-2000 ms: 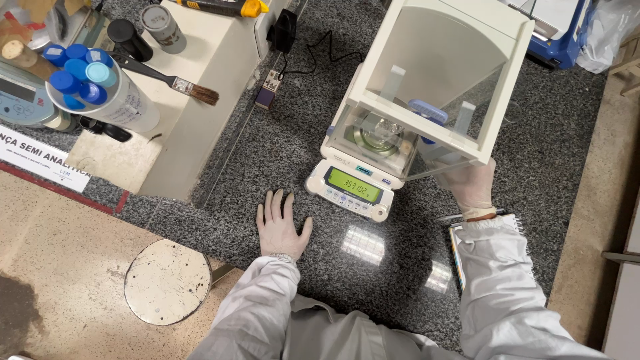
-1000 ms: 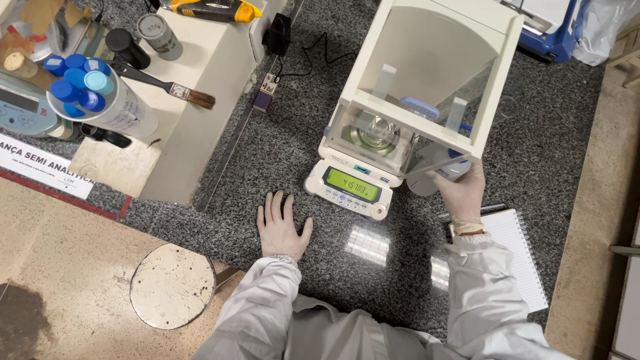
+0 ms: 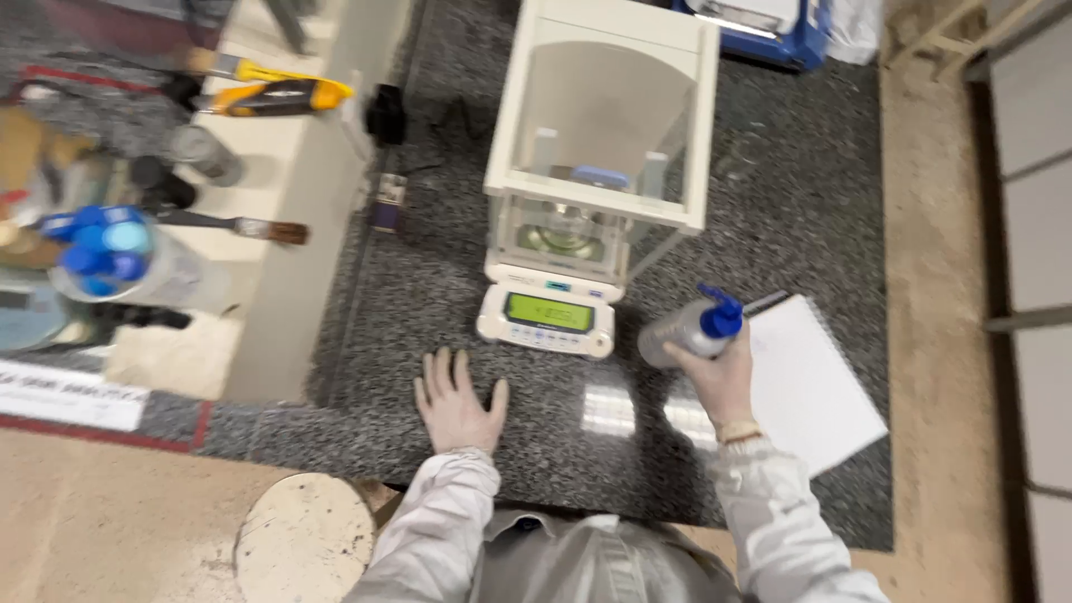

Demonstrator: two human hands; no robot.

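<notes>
My left hand (image 3: 461, 406), in a pale glove, lies flat with fingers spread on the dark granite counter (image 3: 402, 477), just below the balance's display. My right hand (image 3: 722, 377), also gloved, grips a translucent wash bottle with a blue cap (image 3: 691, 331) to the right of the display. The analytical balance (image 3: 548, 322) has a lit green display whose digits are blurred. Inside its glass draft shield (image 3: 607, 188) a small clear glass vessel (image 3: 568, 222) stands on the pan. A spiral notebook (image 3: 808, 385) lies under and beside my right wrist, with a dark pen (image 3: 766, 303) at its top edge.
On the raised ledge at left are a paintbrush (image 3: 272, 230), a yellow and black tool (image 3: 285, 96), a grey container (image 3: 205, 152) and a tub of blue-capped bottles (image 3: 159, 268). A blue device (image 3: 779, 50) stands at the back right. A round stool (image 3: 303, 540) is below the counter.
My right hand has left the side of the draft shield and now holds the wash bottle, farther right. My left hand stays on the counter. The view has shifted.
</notes>
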